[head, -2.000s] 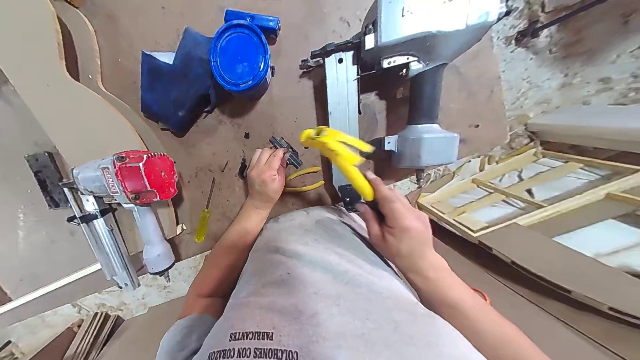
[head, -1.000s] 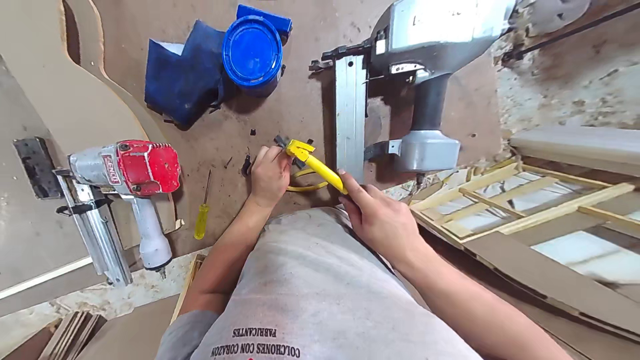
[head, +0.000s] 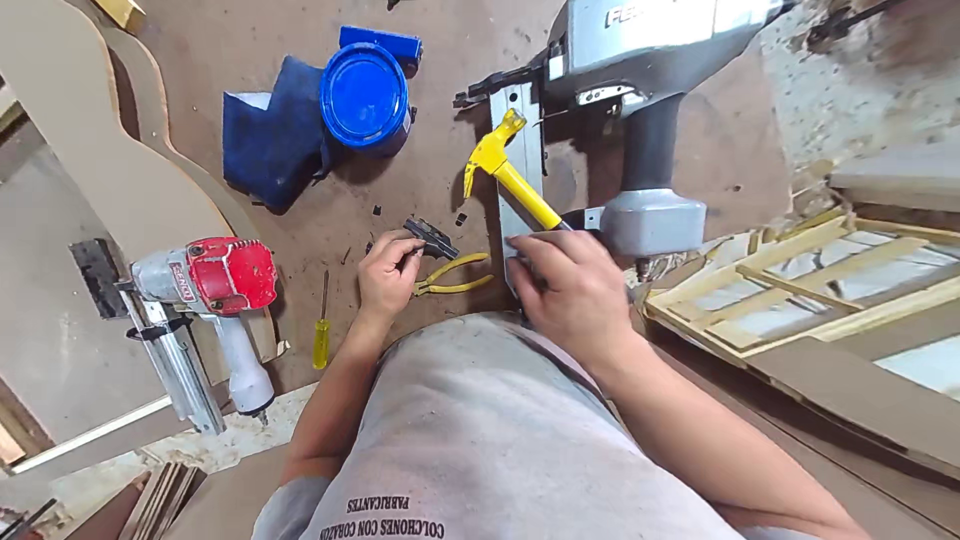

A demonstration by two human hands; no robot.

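Between the fingers and thumb of my left hand is a small dark metal part, held just above the brown work surface. My right hand is over the magazine of a large grey pneumatic stapler, its fingers curled at the dark handle end of a yellow claw hammer. The hammer's head lies over the metal magazine. Whether the fingers still grip the handle is not clear. Yellow-handled pliers lie between my hands. A yellow-handled screwdriver is left of my left hand.
A red and grey pneumatic stapler lies at the left beside curved cut boards. A blue lidded container stands by a dark blue cloth. Small dark bits are scattered nearby. A wooden frame is at the right.
The yellow hammer has moved away from the small metal part in my left hand, to the right, and its head is now over the large stapler's magazine. My left hand still holds the part.
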